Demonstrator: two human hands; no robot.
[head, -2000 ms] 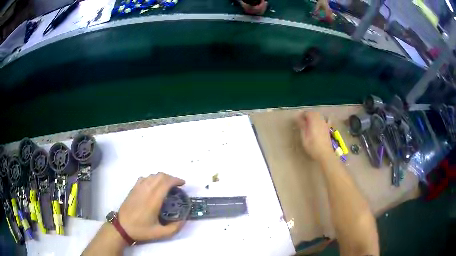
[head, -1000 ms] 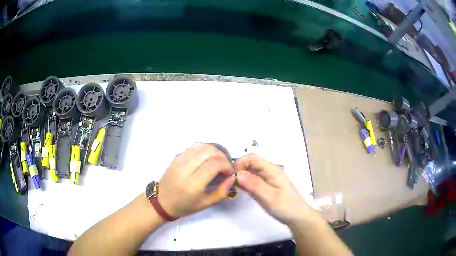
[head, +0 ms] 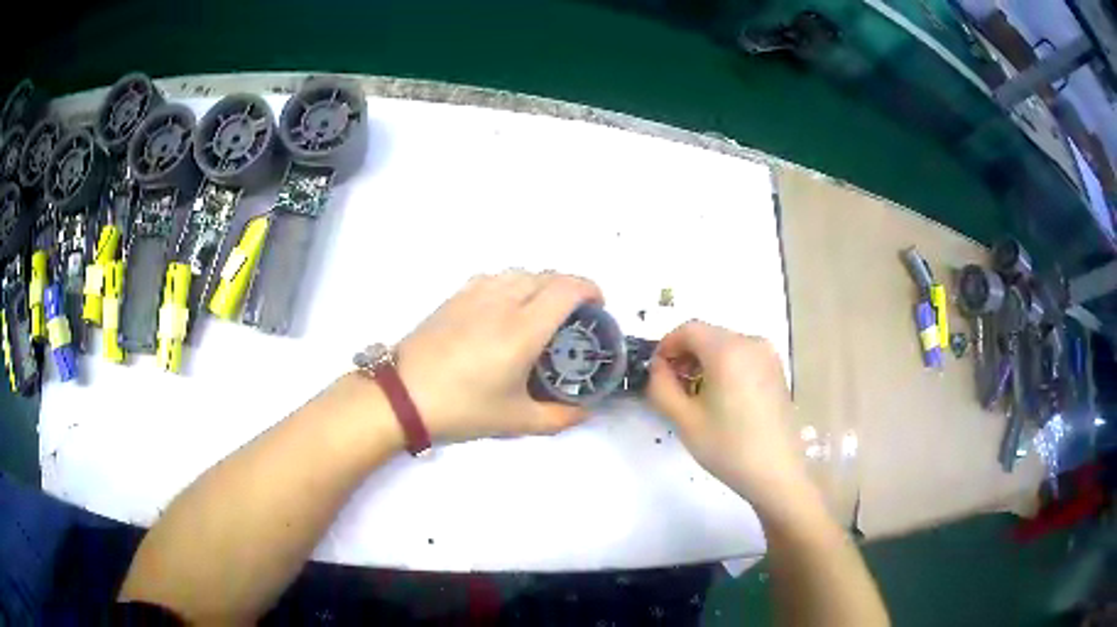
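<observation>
A dark grey fan body lies on the white sheet, its round spoked fan head (head: 581,355) facing up and its handle pointing right. My left hand (head: 496,355) grips the fan head from the left, fingers above and thumb below. My right hand (head: 723,392) is over the handle just right of the head, fingertips pinched together at the circuit board (head: 636,365). A small yellowish bit shows by the right fingertips; what they pinch is too small to tell. The right hand hides most of the handle.
Units with yellow or purple cells (head: 245,263) stand fanned out at left. Loose yellow, purple and grey cells (head: 930,321) lie on the cardboard (head: 857,282) at right, beside heaped grey housings (head: 984,289). Small scraps (head: 666,296) lie above the handle. A green belt (head: 515,49) runs behind.
My hands have parted from their close pinch: the left now holds the fan head flat on the sheet, the right is at the handle. The camera view has shifted.
</observation>
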